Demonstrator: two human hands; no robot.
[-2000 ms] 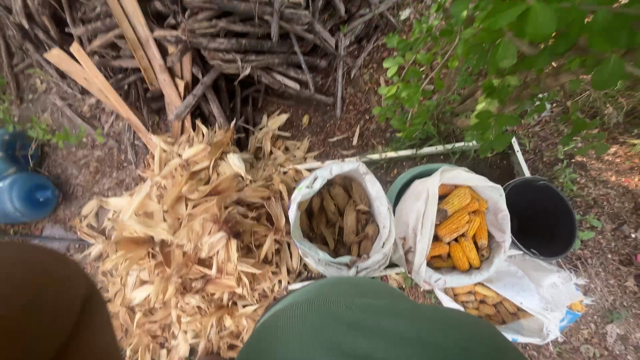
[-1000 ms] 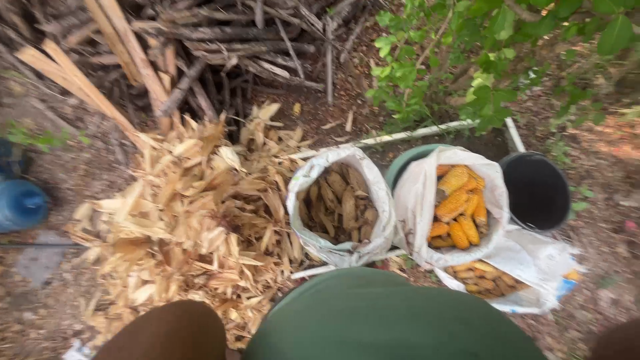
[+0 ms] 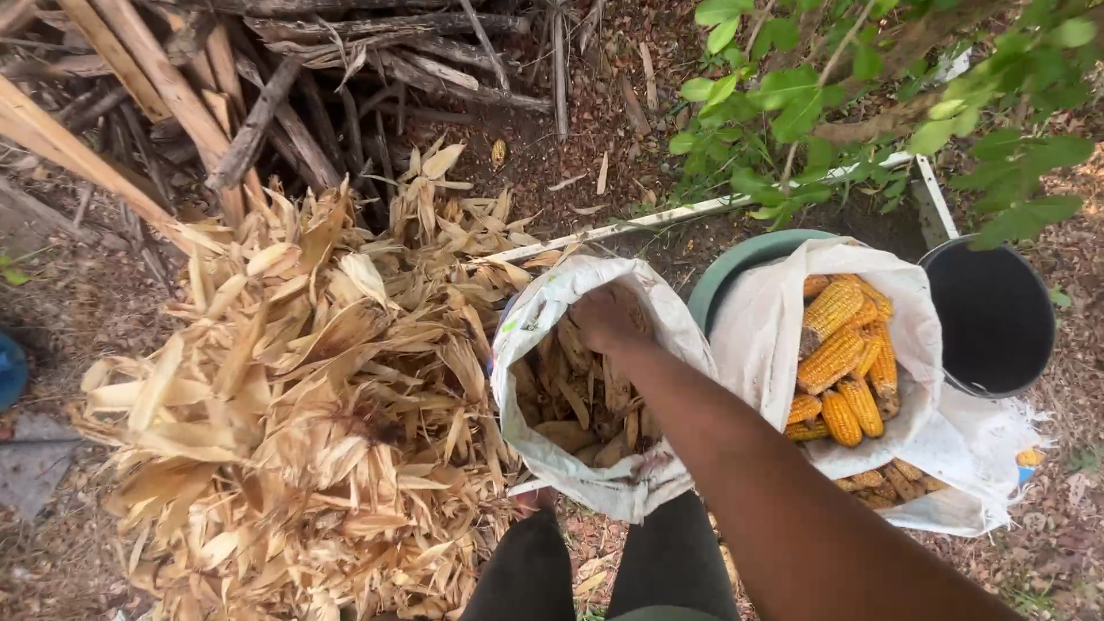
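My right hand [image 3: 604, 319] reaches into a white woven sack [image 3: 535, 435] of corn ears in dry husks [image 3: 565, 431]. Its fingers are down among the ears and mostly hidden, so their grip does not show. My left hand is out of the picture. Beside this sack, to the right, a second white sack [image 3: 759, 310] holds husked yellow corn cobs [image 3: 837, 354]. Below it lies another white sack [image 3: 970, 483] with more cobs [image 3: 897, 483]. Loose dry husks [image 3: 328, 431] form a large heap on the left.
A green tub [image 3: 720, 276] stands behind the cob sack, with a black bucket [image 3: 987, 319] to its right. A white frame bar [image 3: 638, 226] runs behind the sacks. Stacked branches [image 3: 414, 52] lie at the upper left. Leafy twigs [image 3: 802, 103] overhang the upper right. My legs [image 3: 526, 569] are below.
My right arm has come into view from the lower right, and its hand is now inside the sack of unhusked corn. The view has moved somewhat, and my legs now show.
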